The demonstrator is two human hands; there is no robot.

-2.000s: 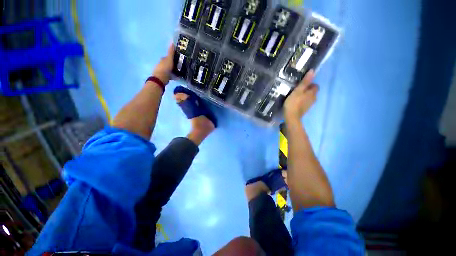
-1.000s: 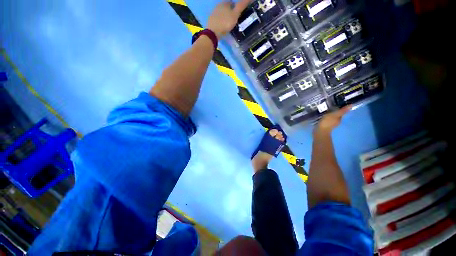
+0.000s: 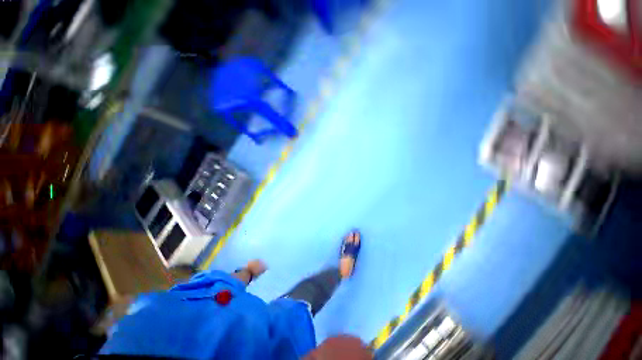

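My left hand [image 3: 253, 268] is small and blurred beside my blue sleeve at the lower centre-left. Nothing can be made out in it, and its fingers are unclear. My right hand is not in view. A tray with dark pockets and small light pieces [image 3: 214, 186] stands low at the left. A white frame with black panels [image 3: 167, 228] lies beside it, nearer to me. At the bottom right edge is a blurred clear or silvery stack with white strips [image 3: 436, 339], cut off by the picture; I cannot tell whether it is trays.
A blue stool [image 3: 255, 98] stands on the blue floor [image 3: 380, 155]. A tan board or box [image 3: 134, 264] is at the lower left. Yellow-black tape [image 3: 447, 264] runs along the right side. Blurred white and grey racks or crates [image 3: 538, 158] stand at the right. One sandalled foot shows.
The filled tray that both hands held is out of my hands' visible grasp. The view has swung to other floor items, my left hand is drawn back, and my right hand has left the picture.
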